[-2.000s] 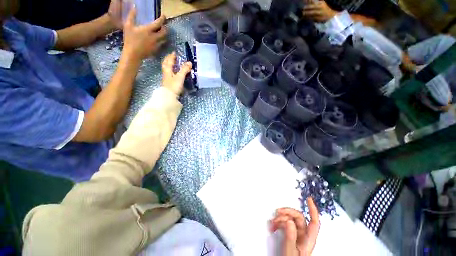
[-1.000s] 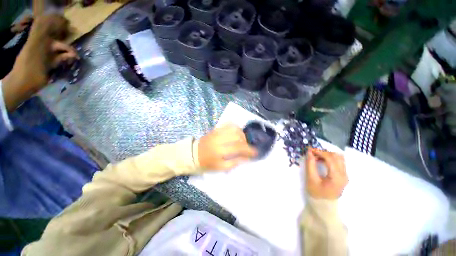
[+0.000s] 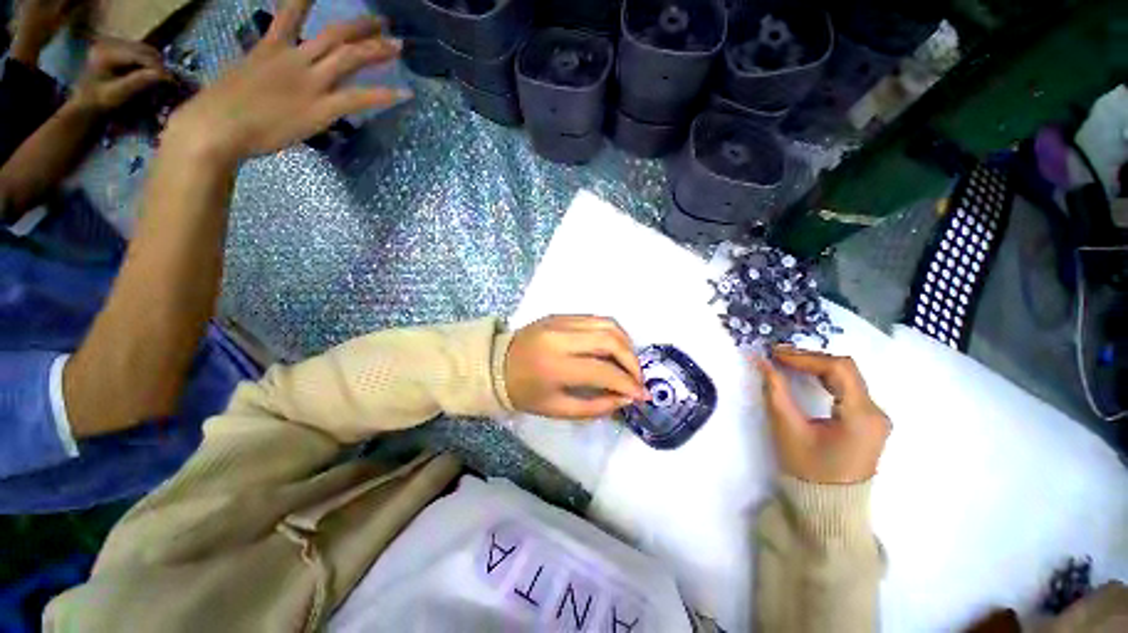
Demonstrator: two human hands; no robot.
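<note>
A dark rounded-square housing cup point(image 3: 674, 398) with a central boss lies on the white foam sheet point(image 3: 705, 519), its hollow facing up. My left hand point(image 3: 575, 367) is at the cup's left side, its fingertips over the rim and closed on it. A pile of small black clips point(image 3: 769, 297) with pale round centres lies on the foam behind the cup. My right hand point(image 3: 826, 414) is right of the cup, just in front of the pile, thumb and fingers curled towards each other; whether a small clip is between the fingertips cannot be told.
Stacked dark housings point(image 3: 563, 93) stand at the back. Another person's hand point(image 3: 278, 87) reaches over the bubble wrap point(image 3: 408, 223) at left. A green post point(image 3: 854, 198) and a black strip with white dots point(image 3: 959, 266) are at right. More small black parts point(image 3: 1066, 584) lie at lower right.
My left hand came back from the rear left earlier, and the cup now lies flatter on the foam. My right hand has shifted slightly right. The neighbour's hand has reached further in.
</note>
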